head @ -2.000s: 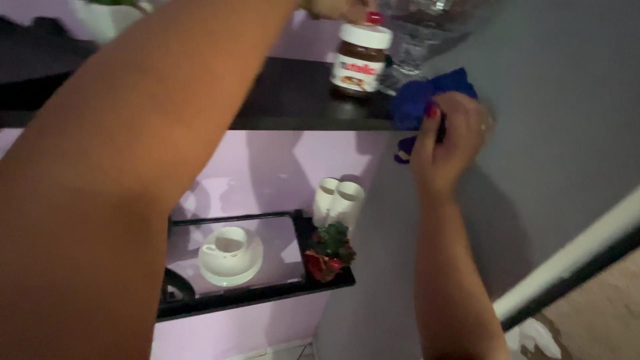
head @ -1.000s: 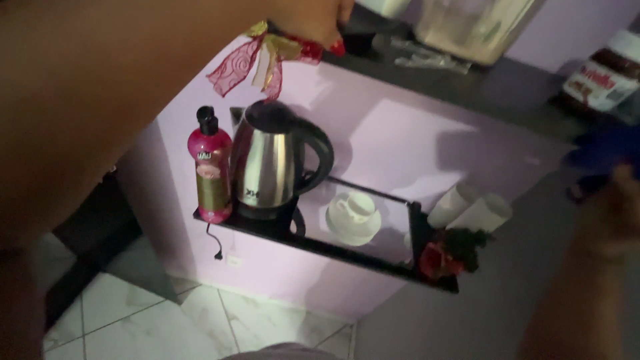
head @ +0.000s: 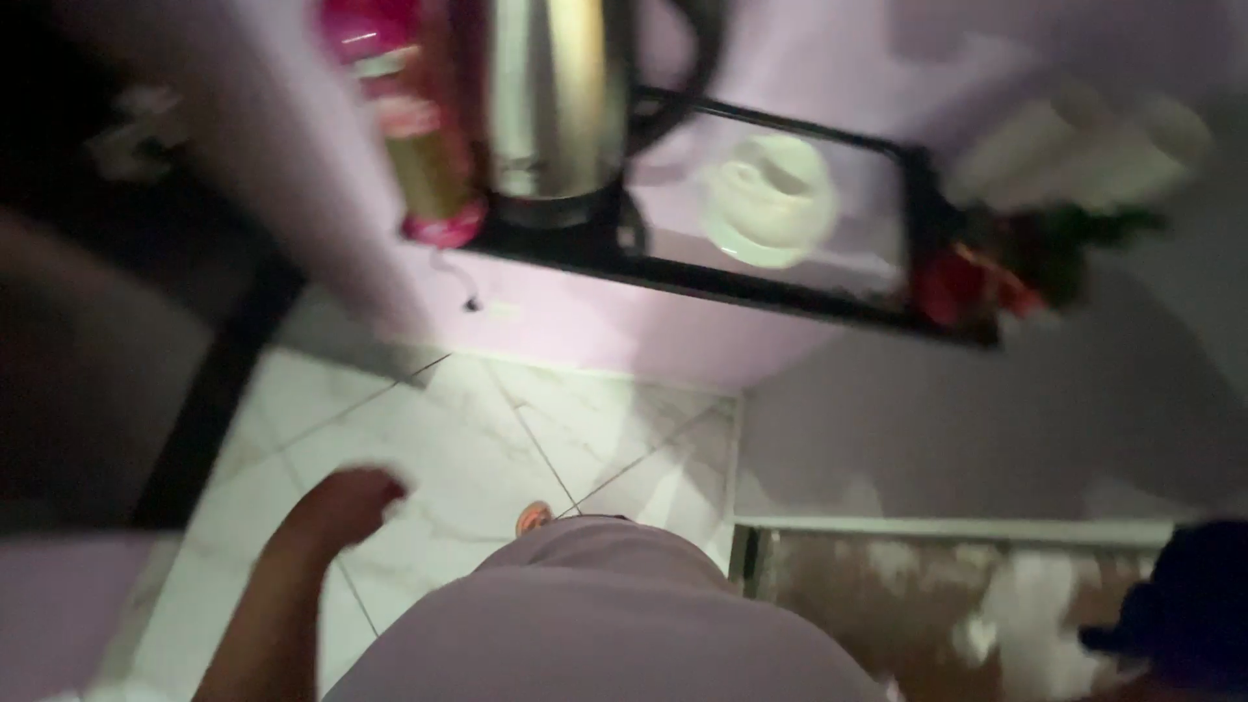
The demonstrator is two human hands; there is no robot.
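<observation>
My left hand [head: 356, 502] hangs low over the tiled floor, blurred, and nothing shows in it; its fingers are unclear. At the bottom right edge, a dark blue cloth [head: 1194, 604] sits at my right hand [head: 1136, 682], which is mostly cut off and in shadow. Above, a black-edged shelf [head: 741, 286] holds a pink bottle [head: 429, 166], a steel kettle [head: 556, 107] with a black handle, and a white cup [head: 765, 180] on a saucer [head: 770, 252]. Neither hand touches them.
White mugs or cups [head: 1082, 146] and a red and green artificial plant [head: 994, 283] are at the shelf's right end. A cord with a plug [head: 472, 304] hangs below. A grey wall surface [head: 926, 429] is on the right and a dark post [head: 219, 390] on the left.
The view has swung down toward the floor. My left hand has left the upper shelf and come down low. The blue cloth has come away from the upper shelf with my right hand.
</observation>
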